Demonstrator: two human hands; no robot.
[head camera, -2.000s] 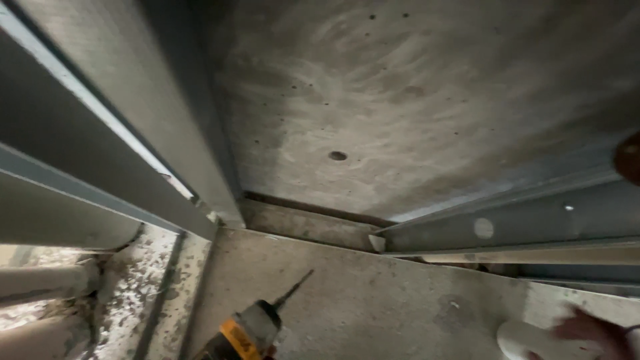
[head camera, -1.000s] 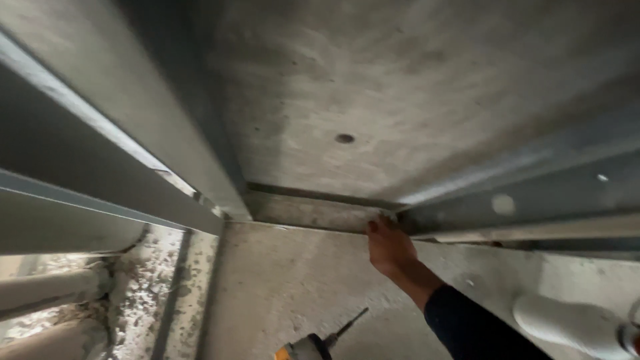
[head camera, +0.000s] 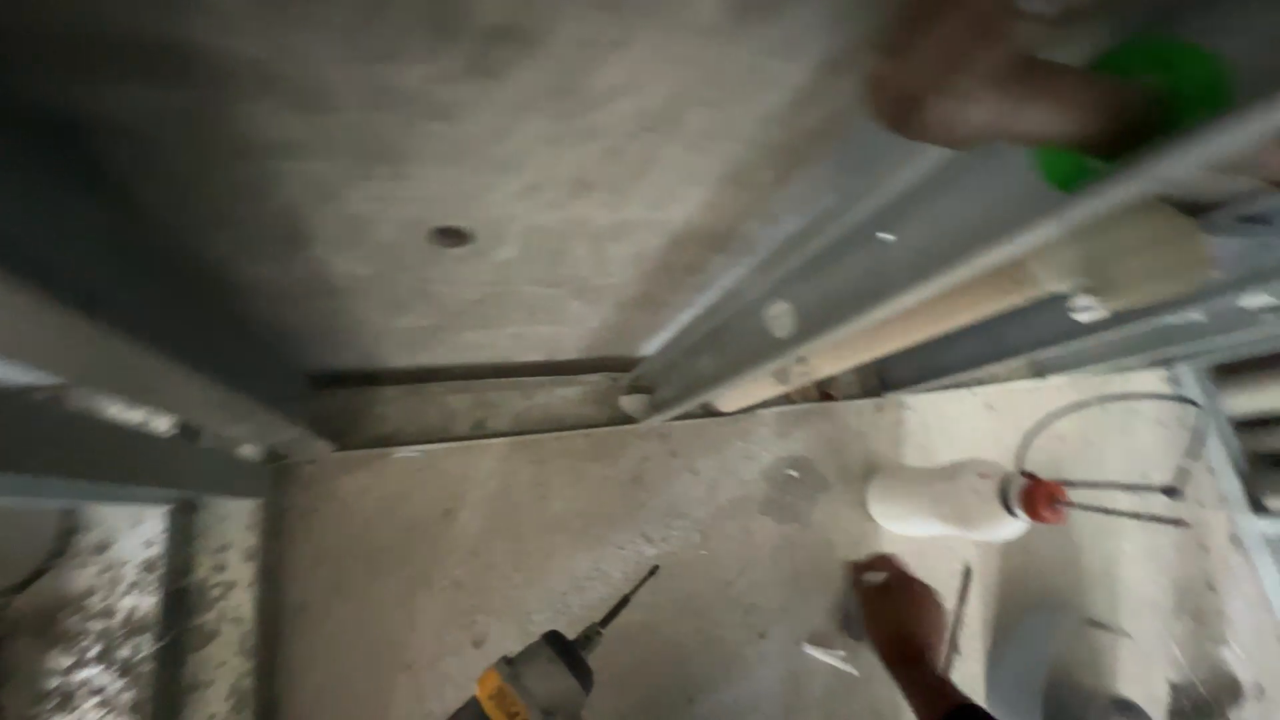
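My right hand, with a dark cuff at the wrist, is low over the concrete floor at the lower right, its fingers bent. Blur hides whether it holds the small grey thing beside its fingertips. A yellow and dark power drill with a long bit enters from the bottom edge, pointing up and right; its handle is cut off. My left hand is out of view. A white plastic bottle with a red cap and thin tubing lies above and right of my right hand. Thin pale scraps lie left of my wrist.
Metal studs rise at the left and right against a grey wall panel with a small hole. A blurred bare hand, seemingly another person's, is at the upper right near something green. A thin rod lies beside my wrist.
My right hand has left the foot of the right stud, where it was one second ago, and is now over the floor nearer the bottle. The view has swung right.
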